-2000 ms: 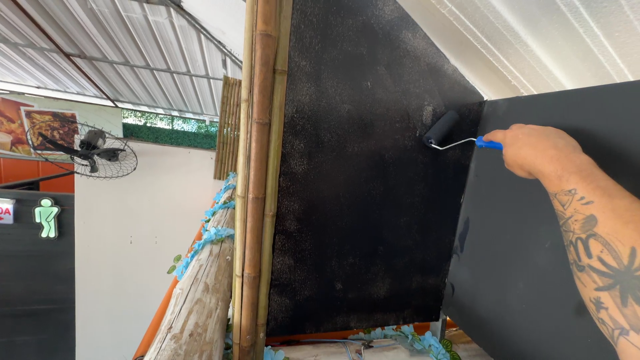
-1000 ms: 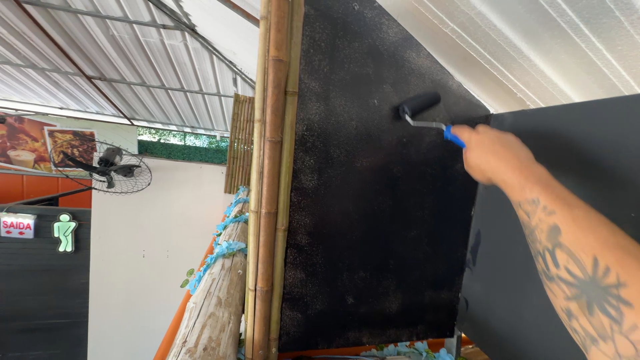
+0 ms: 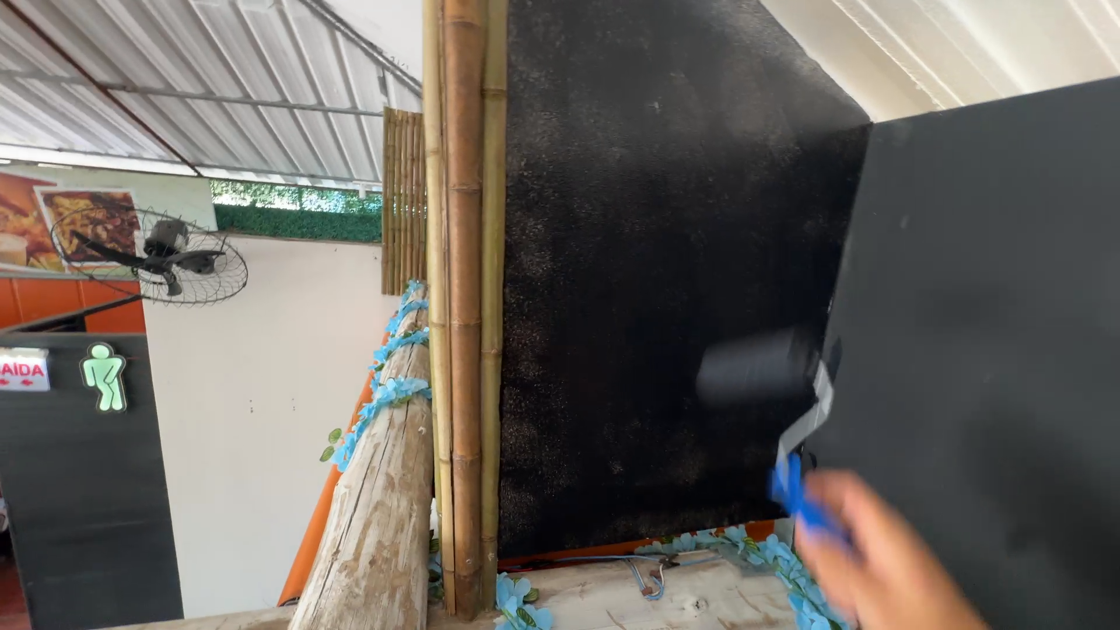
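My right hand [image 3: 862,551], blurred by motion at the lower right, is closed around the blue handle of a paint roller [image 3: 757,367]. The roller's dark sleeve lies over the lower right part of a black-painted wall panel [image 3: 630,262], near the corner with a dark grey panel [image 3: 980,280]. Whether the sleeve touches the surface cannot be told. Lighter, speckled patches show along the black panel's left edge and near its top. My left hand is outside the view.
Bamboo poles [image 3: 465,306] edge the black panel on the left. Beside them leans a log [image 3: 376,490] wrapped in blue artificial flowers. A horizontal log [image 3: 647,595] with loose wires runs below. A wire-caged fan [image 3: 157,254] hangs at the left, and corrugated roofing [image 3: 962,44] slopes above.
My right hand has moved down with the roller, from the upper part of the black panel to its lower right. The forearm, earlier in full view, is now mostly out of the frame.
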